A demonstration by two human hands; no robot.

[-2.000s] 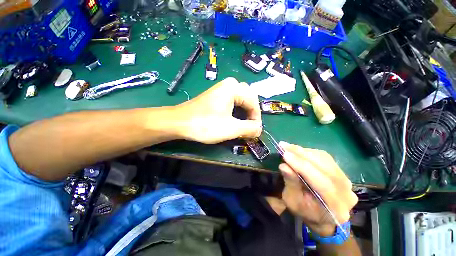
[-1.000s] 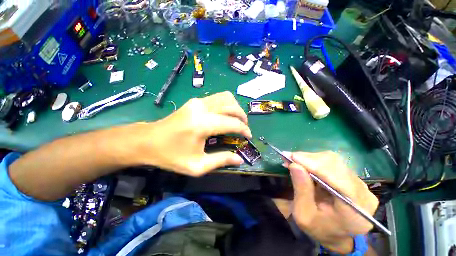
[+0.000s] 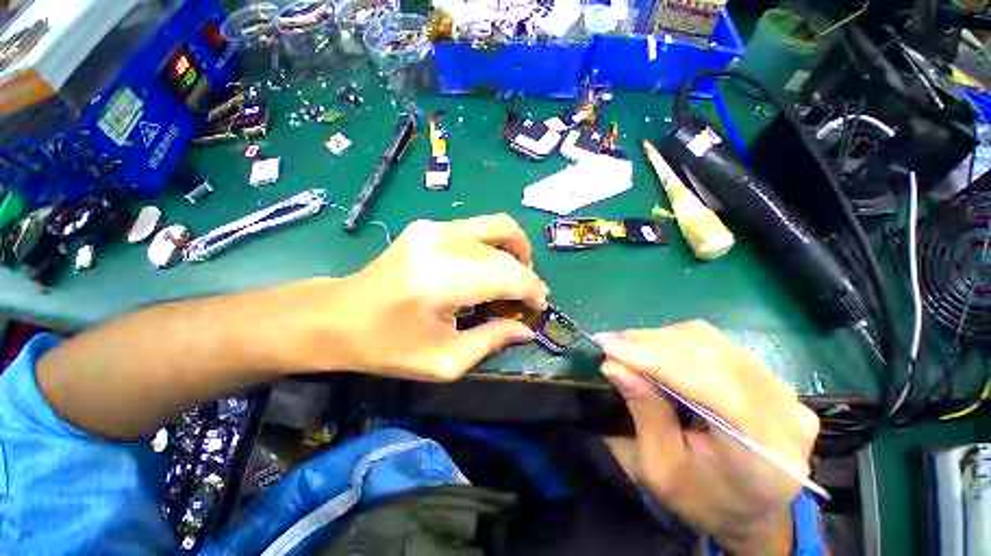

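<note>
A small device module (image 3: 556, 330) with a dark body and a bright metal rim lies at the bench's front edge. My left hand (image 3: 462, 299) holds it between thumb and fingers, which partly hide its amber flex. My right hand (image 3: 712, 413) holds thin silver tweezers (image 3: 739, 437) like a pencil. The tweezers' tip is at the open frame of the module; whether it touches inside is too small to tell.
A spare module (image 3: 604, 234) lies behind my hands. White backing paper (image 3: 578, 185), a wooden-handled tool (image 3: 690, 206) and a black cylindrical handle (image 3: 766, 223) lie beyond, with cables and a fan (image 3: 962, 261) at right. A black pen (image 3: 380, 172) and coiled white cable (image 3: 255, 226) are at left.
In the last second the tweezers' tip has moved left and down from beside the module onto its frame. Earlier, my left fingers were above the module; now they grip its left end.
</note>
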